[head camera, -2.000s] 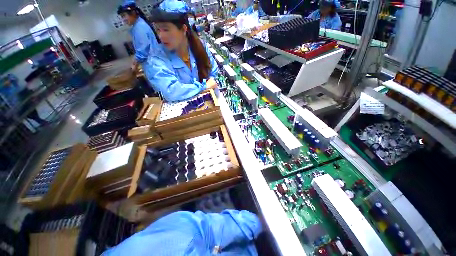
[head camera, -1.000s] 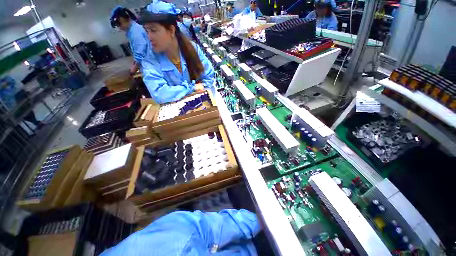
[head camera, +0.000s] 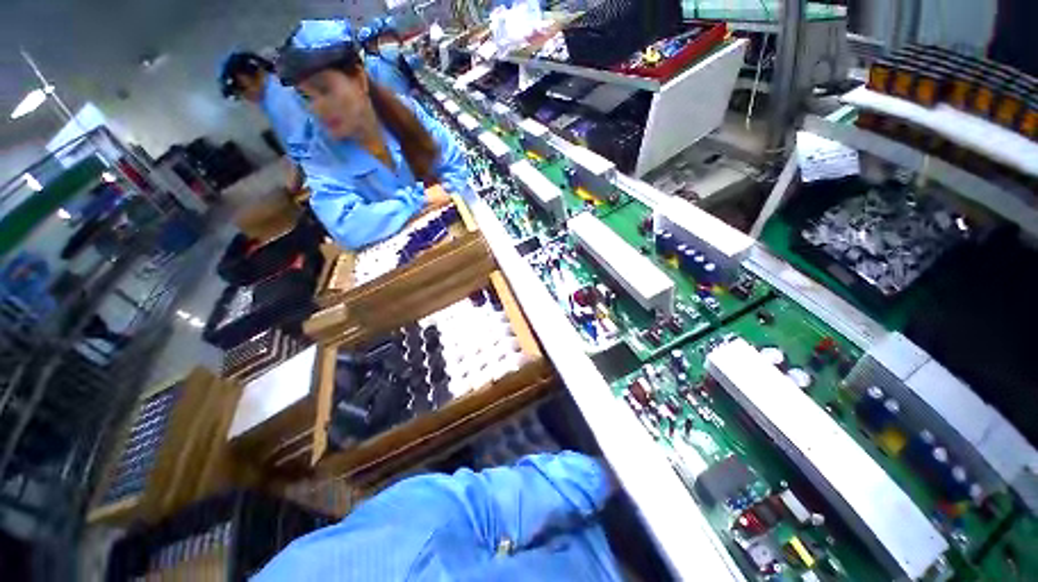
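Neither of my hands shows; a blue sleeve lies at the bottom centre and its hand is hidden or cut off. Nearest in front is a green printed circuit board (head camera: 683,432) with a long pale heatsink bar (head camera: 820,443) on it. Board-mounted capacitors (head camera: 911,438), dark blue, stand in a row beside another pale block. Left of the white rail is an open capacitor carton (head camera: 438,449). Black large electrolytic capacitors (head camera: 362,398) lie loose in its left part, and an insert tray with white round cells (head camera: 476,347) fills its right part.
A person in blue (head camera: 364,171) leans by the line beyond a second carton (head camera: 421,284). More cartons (head camera: 188,455) and black crates (head camera: 268,301) stand at left. A black parts bin (head camera: 876,244) and a shelf of orange-brown parts (head camera: 956,85) are at right.
The view has tilted and shifted, so the boards and shelves sit higher in the picture. The person in blue now has the head lowered more toward the line. My sleeve remains at the bottom.
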